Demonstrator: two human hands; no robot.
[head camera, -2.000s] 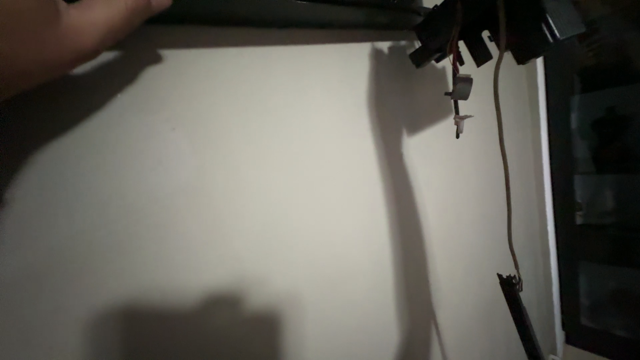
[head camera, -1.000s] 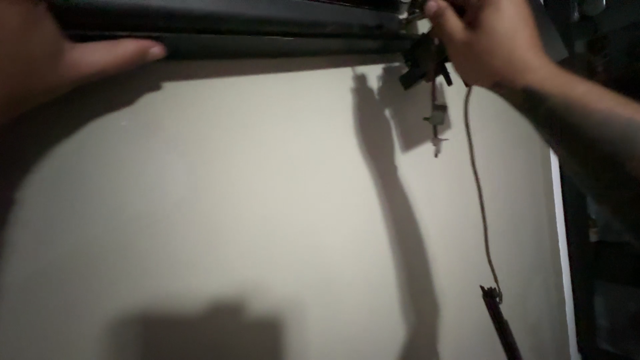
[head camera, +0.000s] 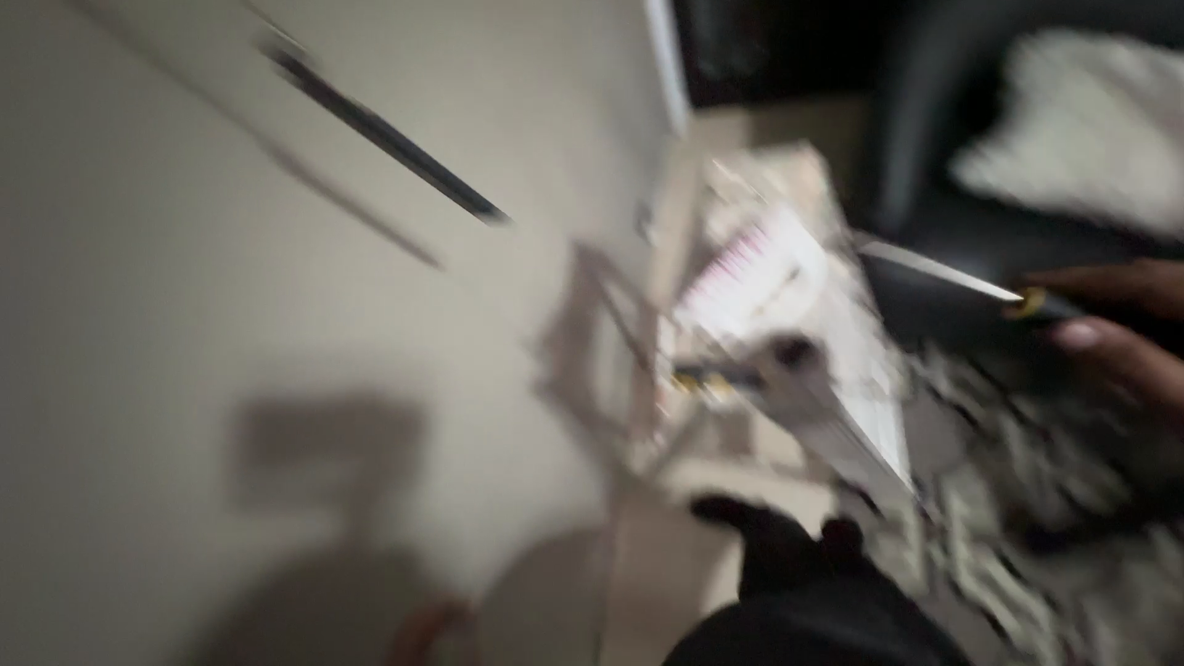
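Observation:
My right hand (head camera: 1119, 324), at the right edge, grips the dark and yellow handle of a screwdriver (head camera: 943, 268), its thin metal shaft pointing left. Along the pale wall (head camera: 416, 305) hangs a narrow black strip (head camera: 388, 143), which casts a shadow beside it. Below and left of my right hand, a second yellow-and-black handled tool (head camera: 712, 377) lies among cluttered items. The view is blurred. My left hand cannot be made out; a small blurred skin-toned shape shows at the bottom edge.
White paper or packaging with pink marks (head camera: 749, 277) lies by the wall's foot. A dark seat (head camera: 906, 166) with a pale cloth (head camera: 1082, 129) stands at upper right. A patterned rug or cloth (head camera: 971, 555) spreads at lower right. Dark clothing (head camera: 805, 610) shows at the bottom.
The view has swung down and right. My right hand has left the black fixture at the top of the wall and now holds a screwdriver. My left hand, earlier at the dark bar, is no longer clearly seen.

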